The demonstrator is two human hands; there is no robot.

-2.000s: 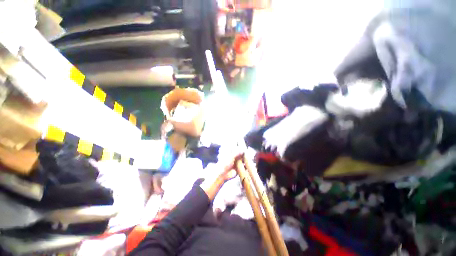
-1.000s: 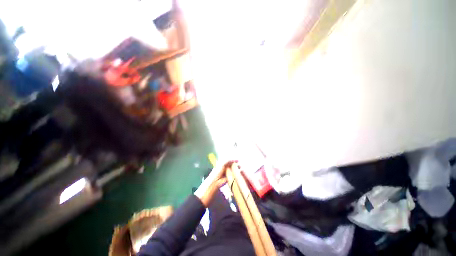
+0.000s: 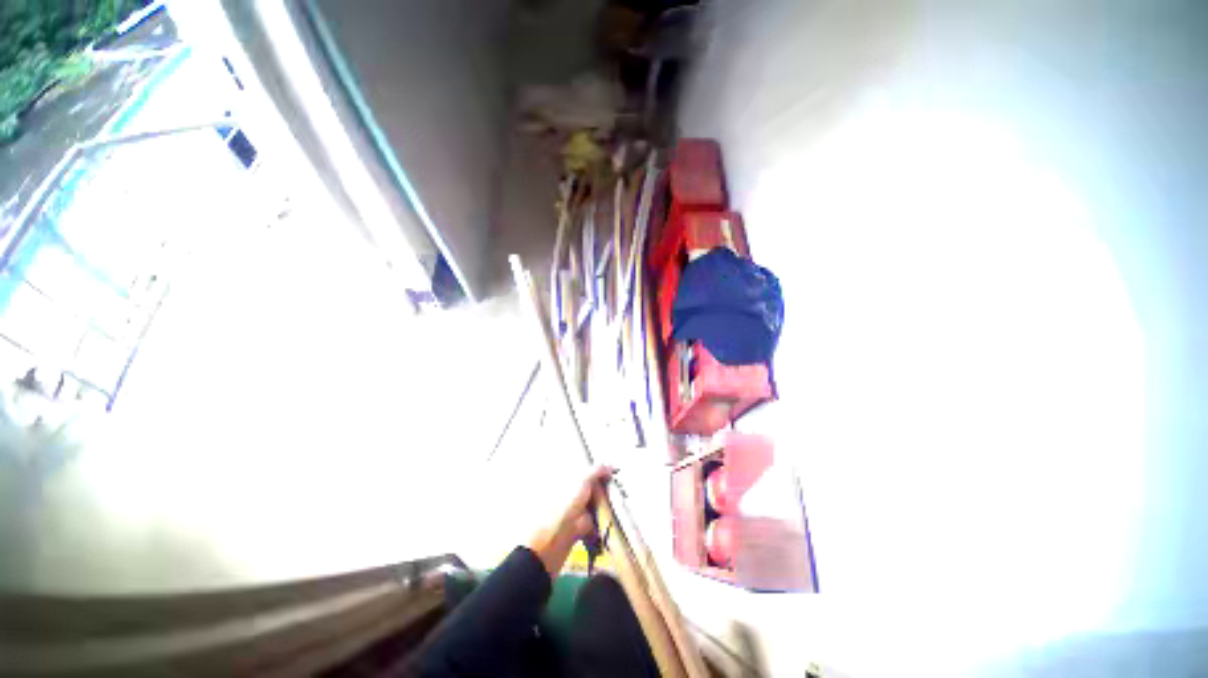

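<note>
Long tan wooden poles (image 3: 639, 583) run from the bottom edge up past my left hand, and a thin end reaches forward to the upper middle. My left hand (image 3: 575, 514), bare with a dark sleeve, is closed around them near the lower middle. The number of poles in the grip is hard to tell in the glare. My right hand is not in view. Ahead, several long pale poles (image 3: 623, 265) lie roughly side by side on the floor.
Red crates or stools (image 3: 722, 395) stand in a row right of the pale poles, with a dark blue cloth (image 3: 729, 307) over some. Walls rise on both sides, the right one overexposed. A window with greenery (image 3: 53, 60) is at upper left. Glare hides much of the floor.
The view has turned from the dark cloth heaps and green floor to a bright narrow space with poles and red crates. My left hand still holds the wooden poles.
</note>
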